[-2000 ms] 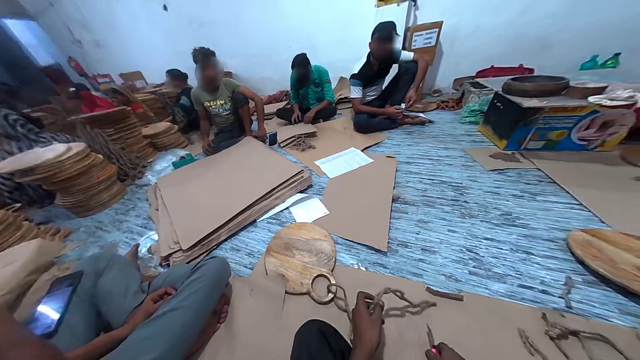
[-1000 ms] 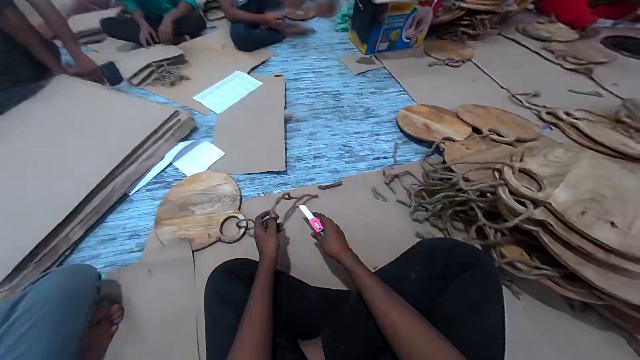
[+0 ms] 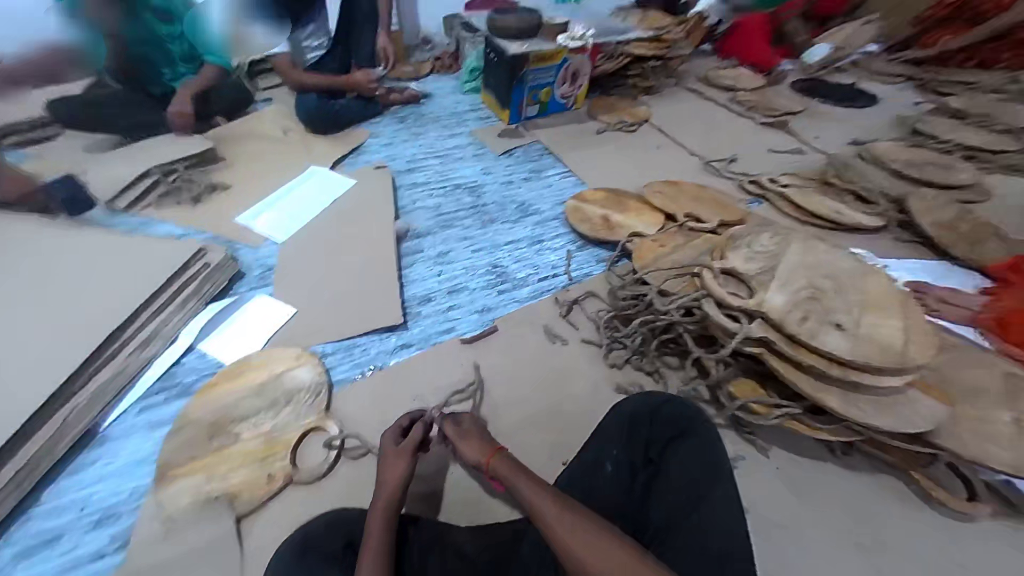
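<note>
Between my crossed legs and the wooden board, my left hand (image 3: 406, 438) pinches a rope of twisted cord. My right hand (image 3: 468, 440) meets it at the fingertips and grips the same cord (image 3: 466, 394), whose loose end sticks up beyond the fingers. The cord runs left to the ring-shaped handle of a round wooden board (image 3: 248, 424), which lies flat on cardboard. A bit of pink shows under my right wrist, partly hidden; whether it is the pink-handled cutter cannot be told.
Stacked wooden boards (image 3: 840, 312) with tangled cords (image 3: 664, 328) lie to the right. At the left is a pile of cardboard sheets (image 3: 88, 296), with white papers (image 3: 248, 328) beside it. Other people sit beyond, near a printed carton (image 3: 536, 80).
My hands have come together at the cord; a second ago they were apart, with a pink-handled cutter in the right. The view has swung right since two seconds ago.
</note>
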